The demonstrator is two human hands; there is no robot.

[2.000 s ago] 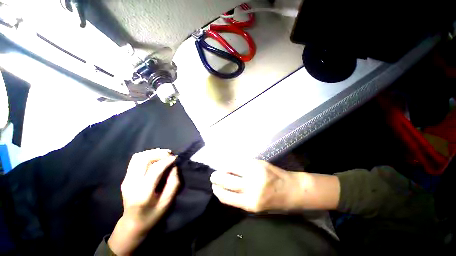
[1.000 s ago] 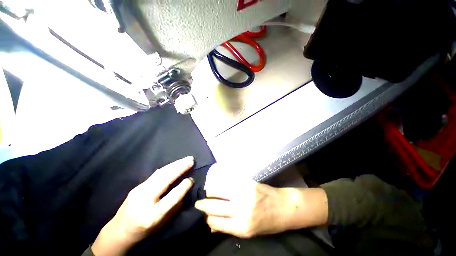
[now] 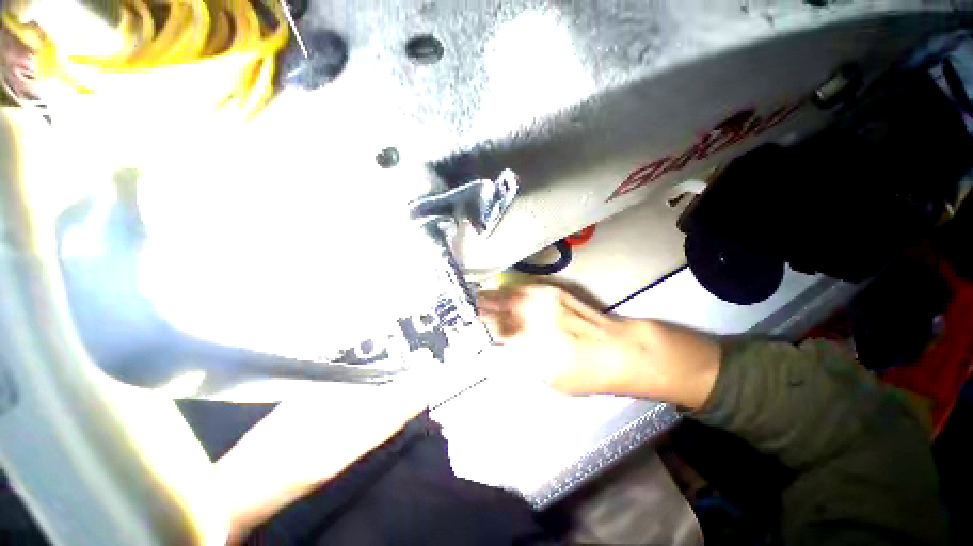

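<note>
The pale sewing machine head (image 3: 555, 128) with red lettering fills the upper view, and glare washes out its needle end. My right hand (image 3: 560, 336) is at the needle area, its fingertips partly behind the machine parts; what they touch is hidden. Only my left forearm (image 3: 304, 448) shows at the lower left, overexposed; my left hand is hidden behind the bright machine head. The black garment piece (image 3: 411, 485) hangs over the table's front edge at the bottom. Part of the scissors' dark blue loop (image 3: 546, 257) and a red loop (image 3: 581, 235) show under the machine.
The white table (image 3: 496, 443) has a grey ruler-marked front edge. A dark device with a round black base (image 3: 734, 267) stands at the right. A red basket (image 3: 939, 363) is below the table at the right. Yellow coiled material (image 3: 176, 48) is at the upper left.
The view has moved in closer over the machine head. My right hand has moved from the cloth near the front edge up to the needle area. My left hand has gone out of sight behind the machine.
</note>
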